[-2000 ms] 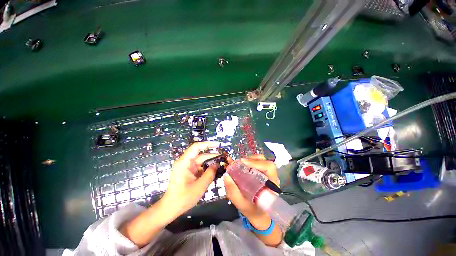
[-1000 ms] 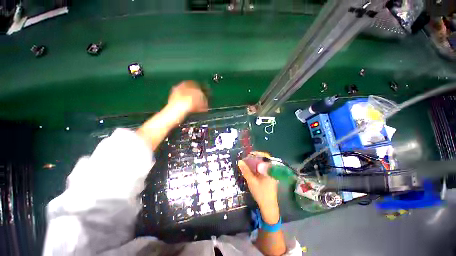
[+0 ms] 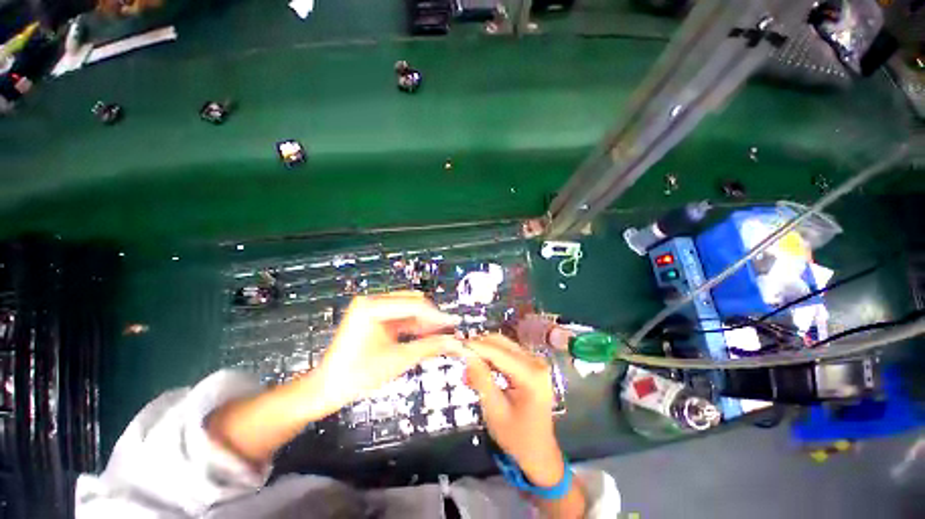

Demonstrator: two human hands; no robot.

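Note:
My left hand [image 3: 380, 340] and my right hand [image 3: 512, 380] meet at their fingertips above the tray and pinch a tiny component [image 3: 463, 339], mostly hidden by the fingers. The glue syringe [image 3: 544, 331], with pink-red contents and a green cap [image 3: 593, 347], lies at the tray's right edge, just beyond my right hand and out of its grip. The clear blister tray [image 3: 289, 322] lies flat below my hands. A dark unit [image 3: 257, 292] sits at its upper left, and small parts [image 3: 414, 272] lie near its top middle.
Dark units, one of them [image 3: 408, 77], ride on the green belt [image 3: 335, 101] beyond the tray. An angled metal post [image 3: 649, 127] stands at the right. Right of the tray are a blue box [image 3: 682, 279], a clear bottle [image 3: 659, 395] and a pale hose [image 3: 771, 357]. Black trays [image 3: 41, 375] stand far left.
My left hand has come back from over the belt to the tray. My right hand has let go of the syringe and met the left. A dark unit now shows farther up the belt.

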